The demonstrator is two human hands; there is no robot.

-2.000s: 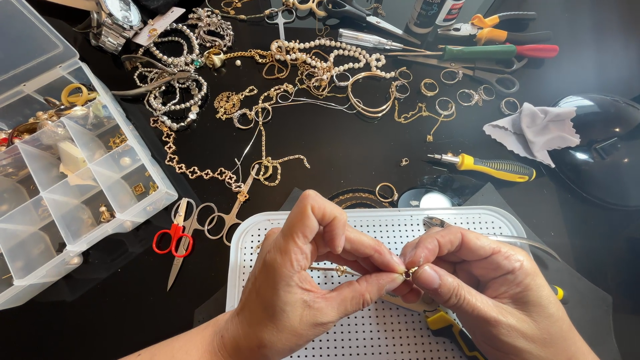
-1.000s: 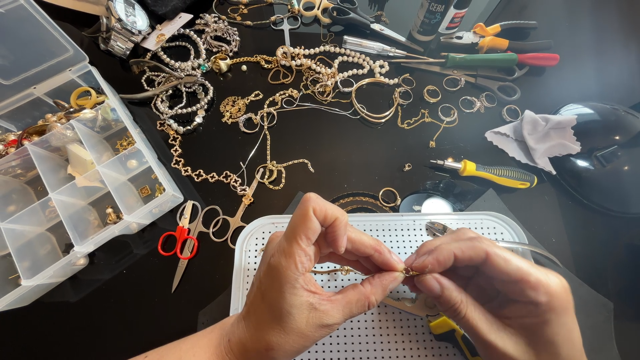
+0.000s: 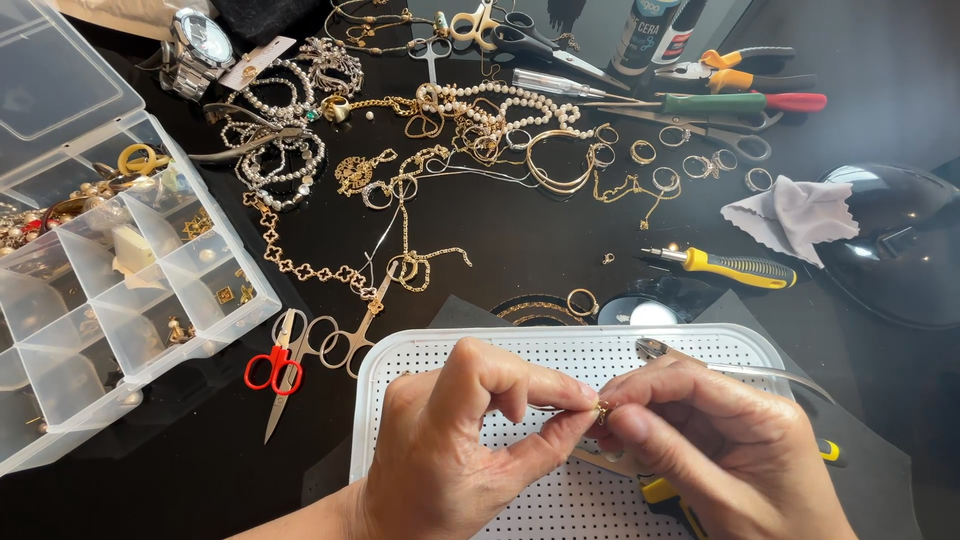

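Observation:
Over a white perforated tray, my left hand pinches a small gold-coloured jewellery piece between thumb and forefinger. My right hand grips the same piece from the other side, its fingertips nearly touching those of the left. A thin strand of it shows behind the left fingers; the rest is hidden. Under my right hand lie a metal-jawed tool and a yellow and black handle, both partly covered. A gold-coloured ring lies just beyond the tray's far edge.
On the left stands an open clear divided box with jewellery. Red-handled scissors lie beside the tray. Farther back are pearl strands, rings, chains, a wristwatch and pliers. A yellow-black screwdriver and grey cloth lie right.
Both hands stay together over the tray, still pinching the small piece. The right hand's fingers have shifted slightly around it.

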